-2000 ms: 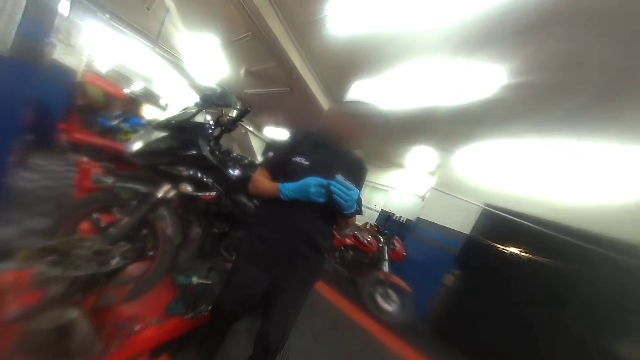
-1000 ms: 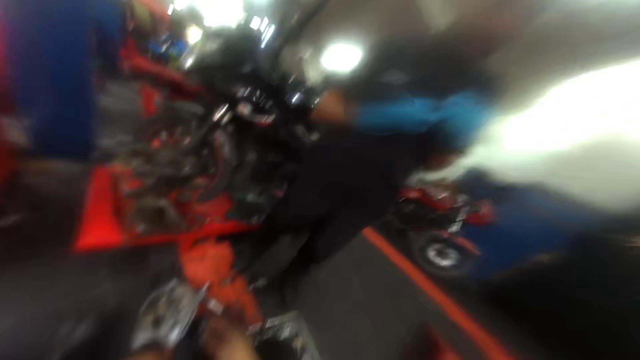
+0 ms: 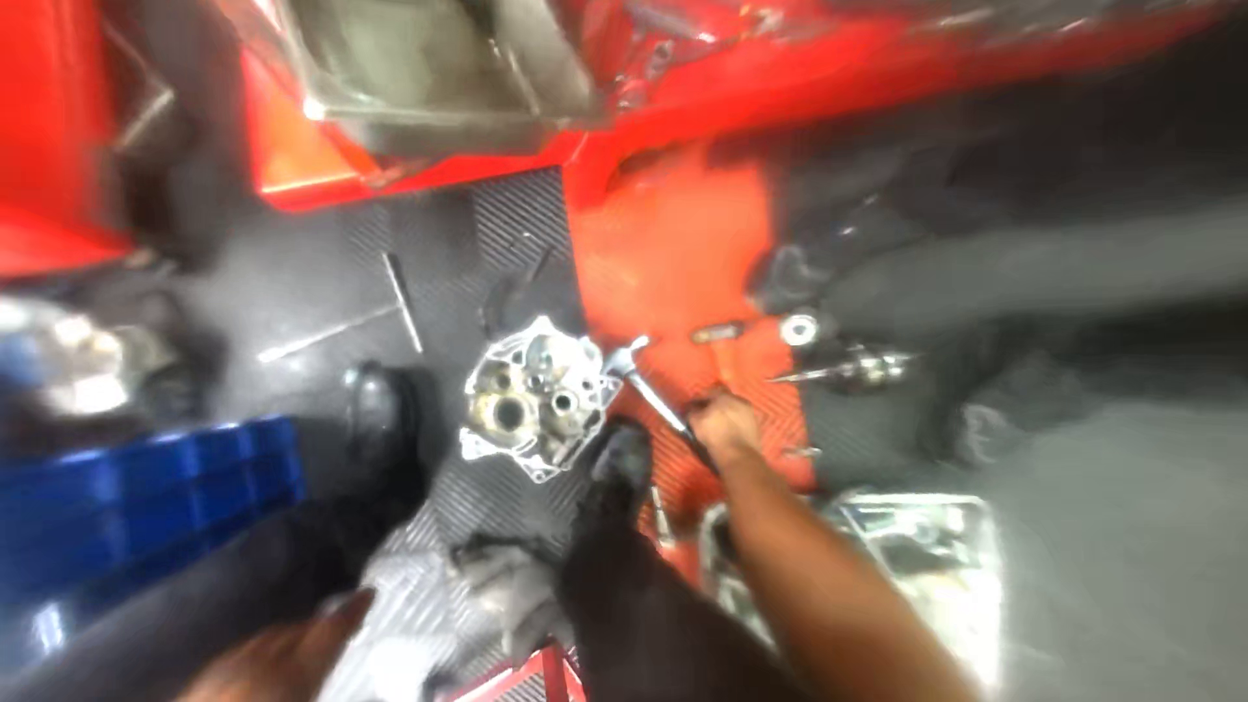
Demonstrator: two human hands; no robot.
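Note:
My right hand [image 3: 723, 425] reaches down at the centre right, at the handle of a metal-headed hammer [image 3: 655, 398]; its fingers are blurred, with another orange-handled tool [image 3: 721, 336] just beyond them. The hammer's head lies against the right edge of an aluminium engine crankcase half [image 3: 538, 398], open side up on the floor between my feet. My left hand [image 3: 283, 648] is at the lower left edge by my leg, partly cut off and blurred; I cannot tell whether it holds anything. A T-handle wrench [image 3: 402, 300] lies left of the casting.
A metal tray [image 3: 444, 122] sits on a red stand ahead. A blue bin [image 3: 146, 497] and another metal part [image 3: 83, 366] are on the left. Right of the orange floor strip lie a gear shaft [image 3: 858, 369], a ring [image 3: 799, 330] and a parts tray [image 3: 994, 585].
The view has swung down from a co-worker in blue gloves and motorcycles to the floor. My right arm now reaches out at the hammer.

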